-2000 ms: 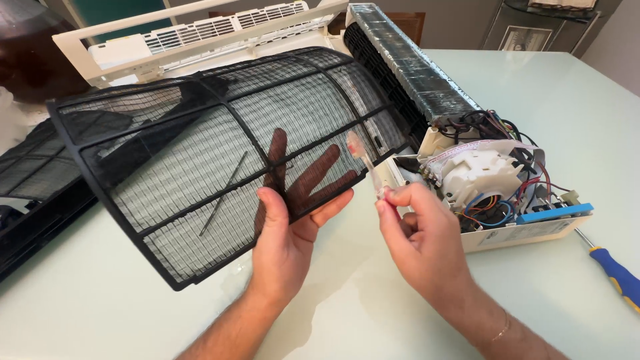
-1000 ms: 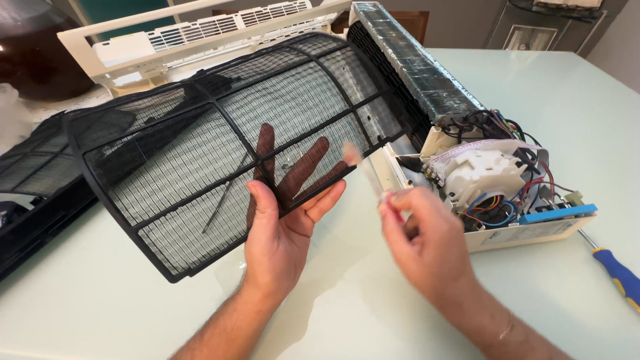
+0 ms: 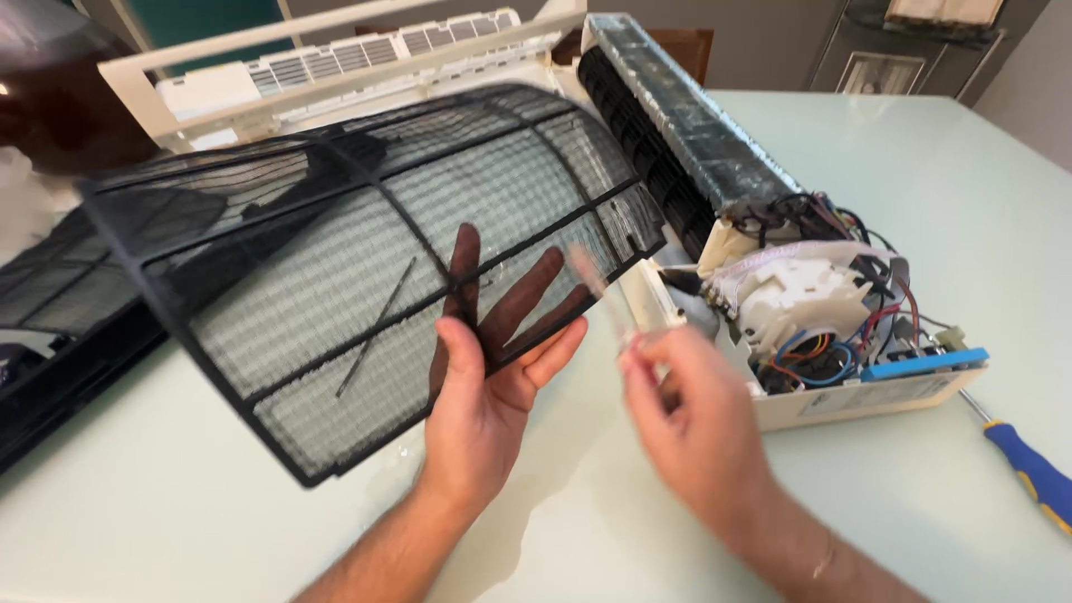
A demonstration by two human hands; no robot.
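A black mesh air filter (image 3: pixel 402 243) with a ribbed plastic frame is held tilted above the table. My left hand (image 3: pixel 486 402) grips its lower edge, thumb in front, with fingers showing through the mesh from behind. Between the fingers of my right hand (image 3: pixel 691 410) is a small clear-handled brush (image 3: pixel 615 311), blurred, its tip over the filter's lower right part. Right of the filter lies an opened air conditioner indoor unit with a finned metal coil (image 3: pixel 695 117), a black cylindrical fan (image 3: pixel 645 151), a white plastic motor housing (image 3: pixel 804 301) and coloured wires.
Behind the filter lies a cream plastic front frame (image 3: pixel 335 75). A black panel (image 3: pixel 92 368) with mesh is at the left, near a dark jar (image 3: pixel 67 92). At the right edge is a blue and yellow screwdriver (image 3: pixel 1034 473). All rest about the pale glass table (image 3: pixel 904 176).
My right hand, with the brush, has shifted slightly near the filter's lower right edge. The filter has tilted a little in my left hand, which keeps its hold.
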